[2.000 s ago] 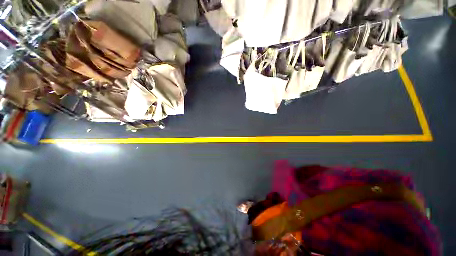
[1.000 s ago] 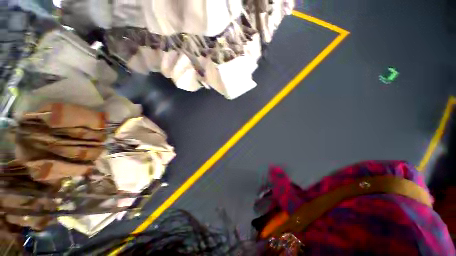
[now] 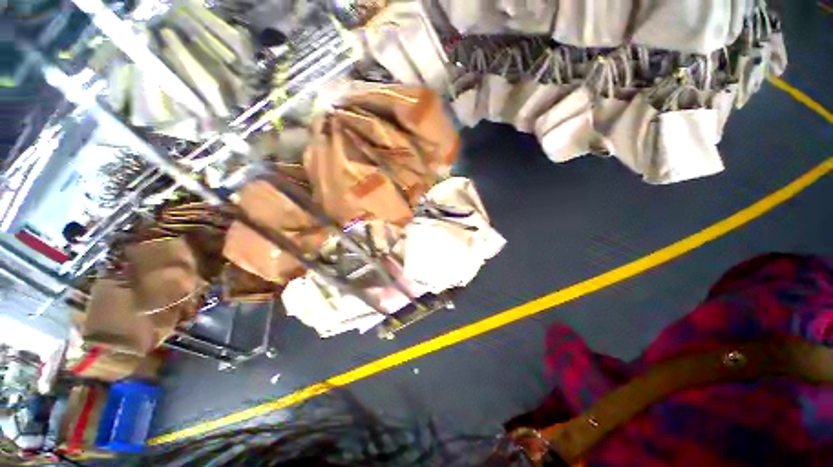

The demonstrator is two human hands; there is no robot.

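Observation:
Neither of my hands shows. My plaid magenta and blue clothing with a brown apron strap [image 3: 676,378] fills the lower right, and dark hair blurs the bottom edge. Nearest in front, off-white bag bodies [image 3: 446,251] lie in a floppy heap on a low wheeled rack. Brown bag panels [image 3: 365,155] hang and pile behind and left of them. More off-white bags [image 3: 687,144] with thin handles hang in a row at the upper right.
A yellow floor line [image 3: 548,301] crosses the dark grey floor [image 3: 557,228]. At the lower left are a blue crate [image 3: 128,416] and cartons with red stripes [image 3: 84,415]. Shiny metal rack tubes [image 3: 137,137] slant across the upper left. Blurred people show at the far left.
The view has swung back left. The brown panels and off-white heap have moved toward the middle, the hanging row has moved right, and the blue crate shows again.

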